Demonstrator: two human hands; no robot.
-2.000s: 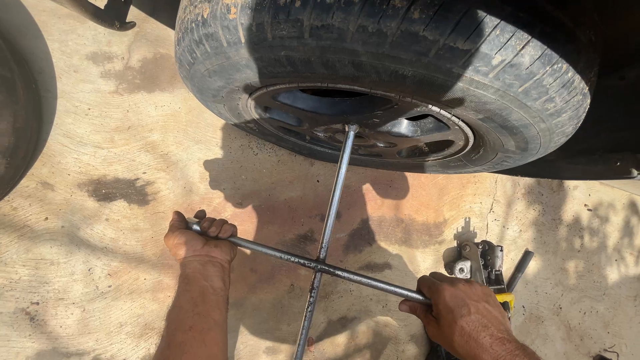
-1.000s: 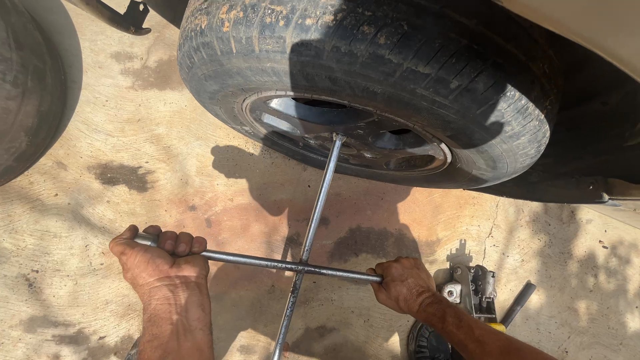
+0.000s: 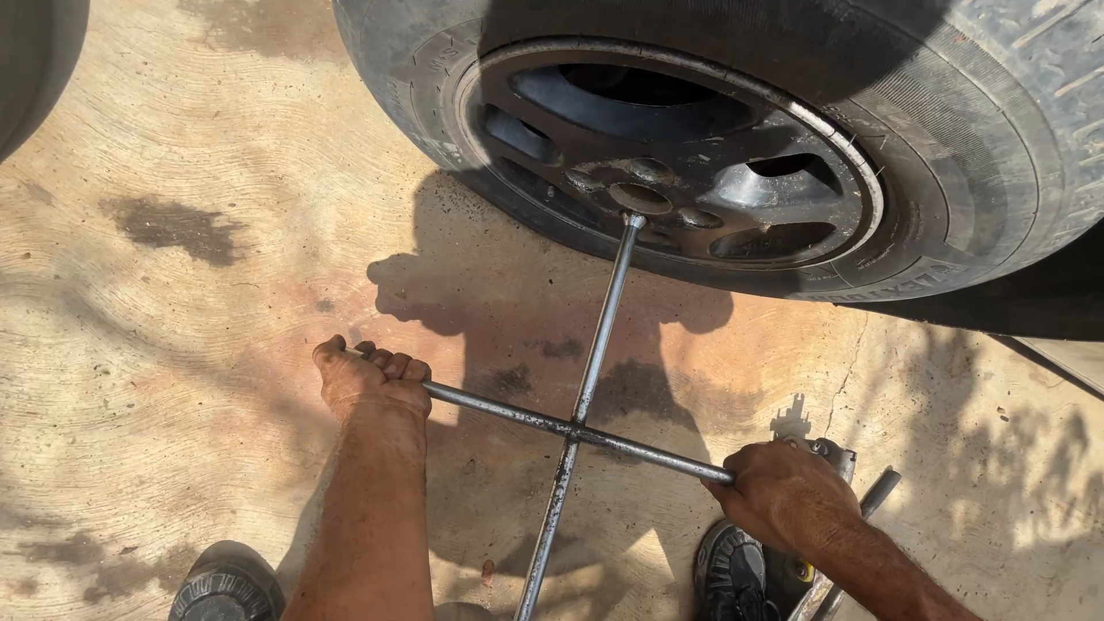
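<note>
A steel four-way lug wrench (image 3: 595, 345) reaches from the wheel down to the bottom edge of the view. Its far end meets the wheel rim (image 3: 642, 129) just below the centre hole, at a lug position. My left hand (image 3: 371, 375) is wrapped around the left end of the crossbar. Around the right end of the same bar my right hand (image 3: 780, 492) is closed. The black tire (image 3: 906, 164) surrounds the rim and is dusty on its tread. The wrench socket hides whatever sits under it.
A metal floor jack (image 3: 841, 457) lies partly behind my right hand, with a bar (image 3: 880, 492) beside it. My shoes show at the bottom, left (image 3: 226, 586) and right (image 3: 733, 565). Another round dark object (image 3: 39, 69) is at the upper left. The ground is stained concrete (image 3: 216, 302).
Both hands keep hold of the crossbar, whose tilt has changed, its right end now clearly lower than its left. The view has moved closer to the wheel.
</note>
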